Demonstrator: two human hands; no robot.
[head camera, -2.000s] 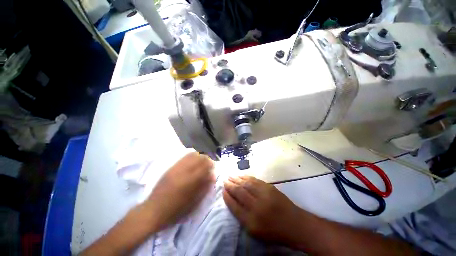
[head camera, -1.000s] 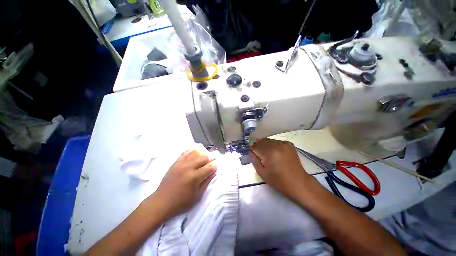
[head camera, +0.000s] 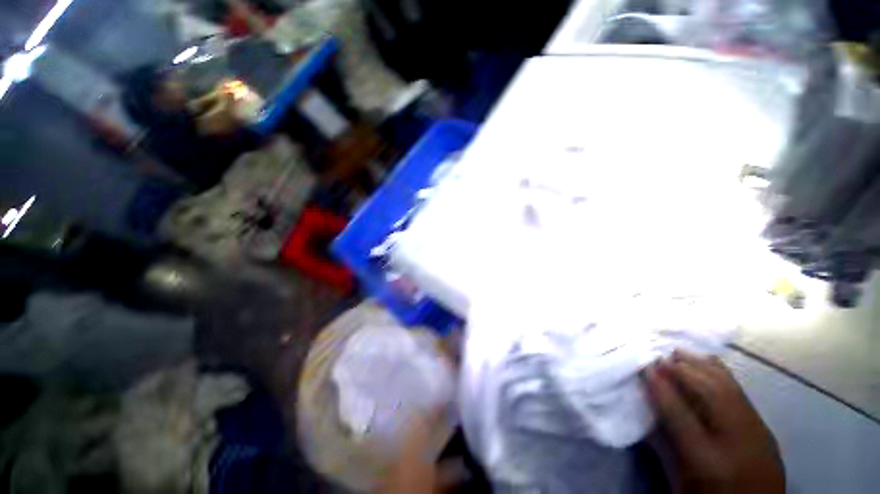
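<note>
The white garment (head camera: 579, 386) is bunched over the table's front edge and hangs down. My right hand (head camera: 714, 415) is at its right side, with curled fingers gripping the cloth. My left hand (head camera: 415, 463) is low in the picture, blurred and cut off by the bottom edge, beside a white cloth piece (head camera: 386, 376) on a round pale container or stool (head camera: 318, 405). Whether it holds anything is unclear. The sewing machine's needle area (head camera: 820, 256) is blurred at the right, with most of the machine out of view.
The white table (head camera: 511, 125) is overexposed. A blue bin (head camera: 371, 232) with white pieces stands at its left side. A red crate or stool (head camera: 314, 251) is on the floor beyond. A person (head camera: 174, 125) sits at a lit machine at upper left. Cloth heaps (head camera: 164, 425) lie at lower left.
The view has swung left and blurred. The scissors have left the picture. Both hands are away from the needle; my left hand is down beside the table, my right hand at the garment near the front edge.
</note>
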